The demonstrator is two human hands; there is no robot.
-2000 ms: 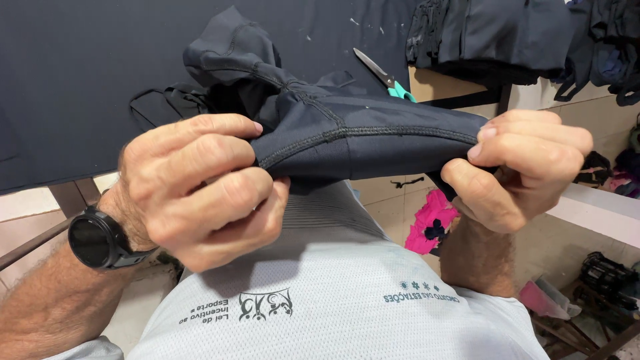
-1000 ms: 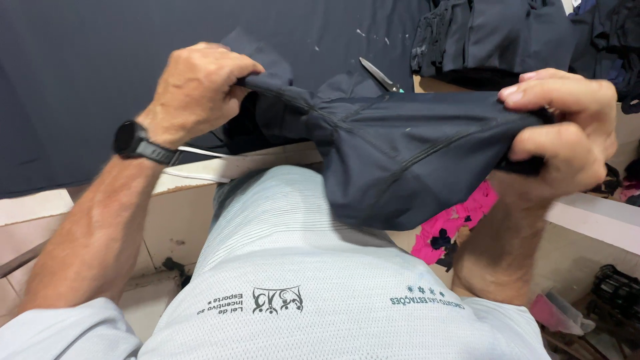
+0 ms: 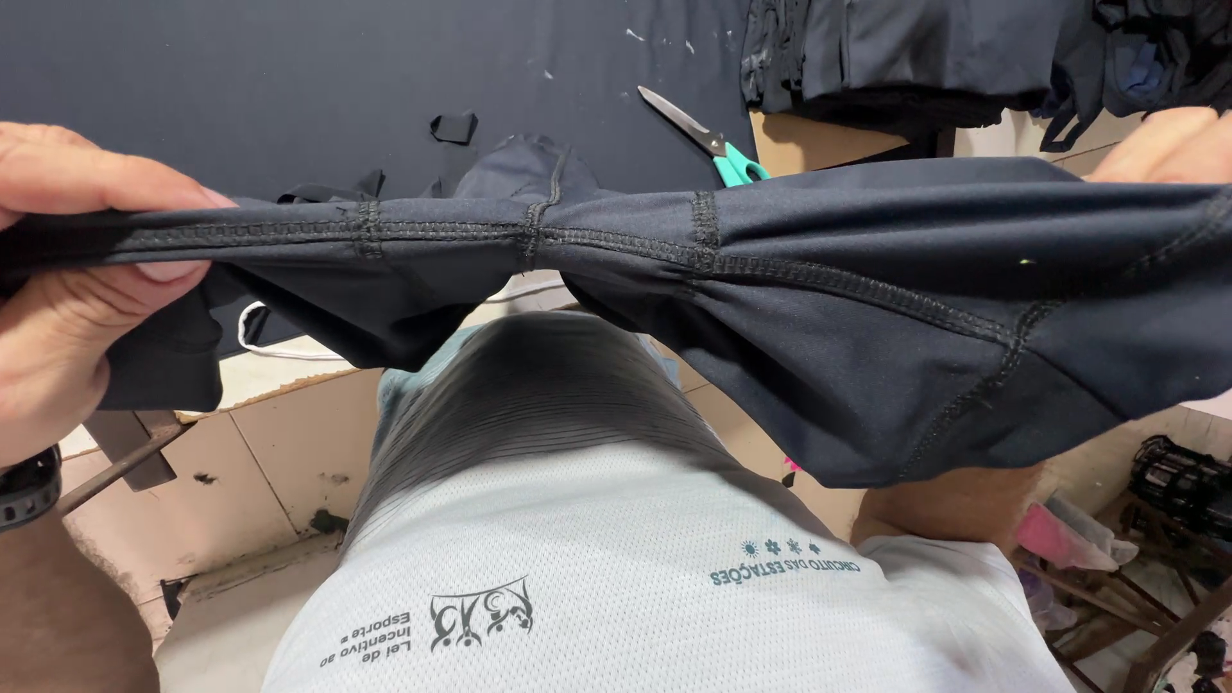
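A dark navy stretch garment with overlocked seams is pulled taut across the view, close to the camera. My left hand pinches its left end between thumb and fingers, with a watch on the wrist. At the upper right, my right hand grips the other end, its fingers partly hidden behind the cloth. A long seam runs sideways along the garment, crossed by short seams. Behind it, scissors with turquoise handles lie on the table, blades pointing up and left.
Dark cloth covers the table, with a small dark scrap and white bits on it. Stacked dark garments sit at the upper right, above cardboard. A white cord lies at the table edge. Metal framing stands lower right.
My hands have spread farther apart. The garment, hanging loosely folded one second ago, is now stretched nearly straight with its long seam facing up.
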